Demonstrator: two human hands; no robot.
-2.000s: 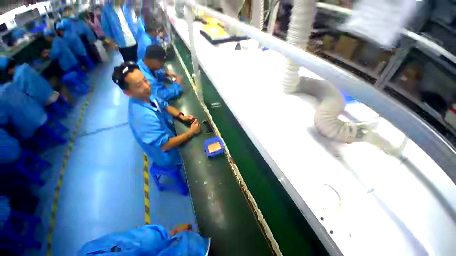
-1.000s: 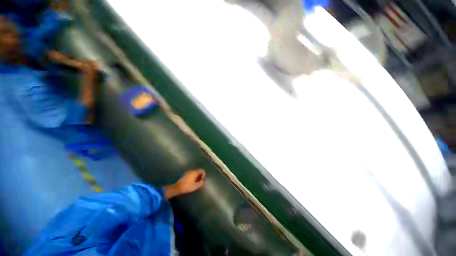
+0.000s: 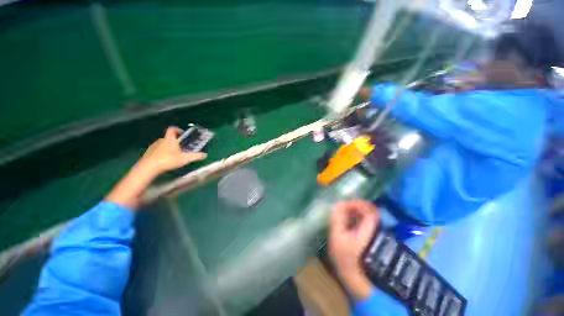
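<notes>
My left hand (image 3: 166, 154) reaches over the whitish ledge and grips a small open phone assembly (image 3: 196, 139) by its edge, above the green belt. My right hand (image 3: 352, 237) is raised at the lower middle with curled fingers. Blur hides whether it holds anything. A black slotted phone tray (image 3: 414, 276) with a row of phones lies just right of that hand. A yellow-orange tool, likely the electric screwdriver (image 3: 346, 160), lies on the bench, away from both hands. A round grey dish (image 3: 241, 187) sits on the bench mat.
A small blurred item (image 3: 247, 125) lies on the lower green belt. The chipped ledge (image 3: 260, 148) runs diagonally between belt and bench. A whitish post (image 3: 355, 80) rises beyond it. A person in a blue smock (image 3: 470, 148) sits at the right. A small pink-white object (image 3: 318, 136) is near the ledge.
The view has swung from the line of workers and white upper surface to the bench. My hands, the phone, tray, dish and orange tool have come into view.
</notes>
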